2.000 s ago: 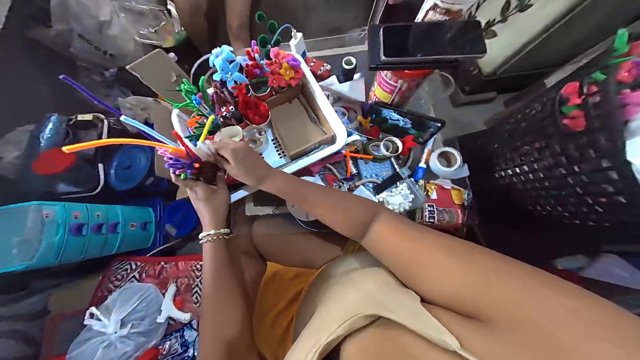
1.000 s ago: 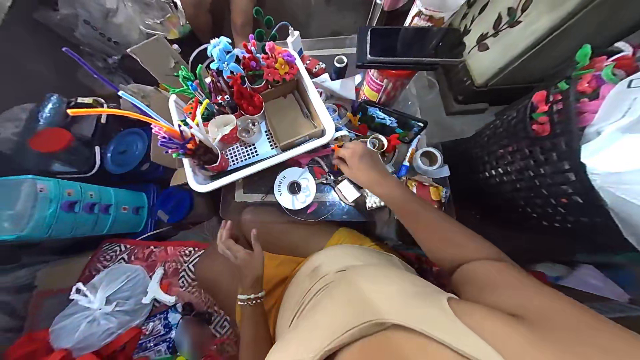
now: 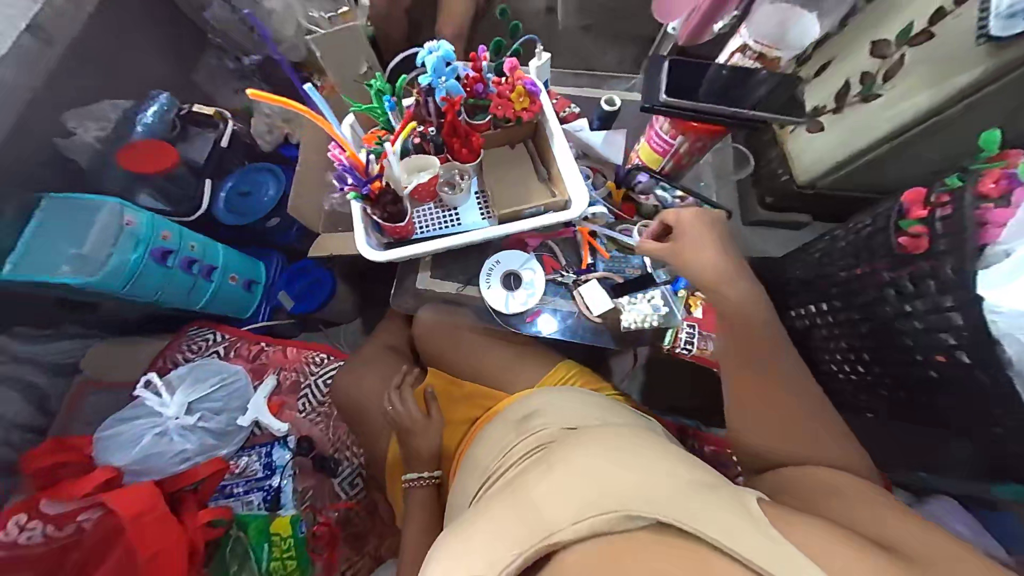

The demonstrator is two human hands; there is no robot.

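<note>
My right hand (image 3: 690, 244) is over the cluttered right part of the low table, its fingertips pinching the end of a thin pale strip (image 3: 612, 232). Resting on my thigh, my left hand (image 3: 414, 412) has its fingers apart and holds nothing. Left of my right hand lie orange pipe-cleaner pieces (image 3: 590, 244), a white ribbon spool (image 3: 490, 294) and a white square piece (image 3: 595, 297). A bag of white beads (image 3: 642, 309) sits below it. The white plastic basket (image 3: 472, 242) holds cups of pipe cleaners, pipe-cleaner flowers (image 3: 512, 100) and a cardboard box (image 3: 516, 180).
A phone (image 3: 732, 92) lies above a red-lidded jar (image 3: 676, 148) at the back right. The black woven basket (image 3: 872, 320) stands at the right. Teal drawers (image 3: 136, 252) and blue-lidded containers (image 3: 250, 194) are at the left, a tied plastic bag (image 3: 180, 420) below them.
Both hands were at the pipe cleaners on the basket's left side two seconds ago. My left hand has since dropped to my thigh, and my right hand has moved to the table's right side.
</note>
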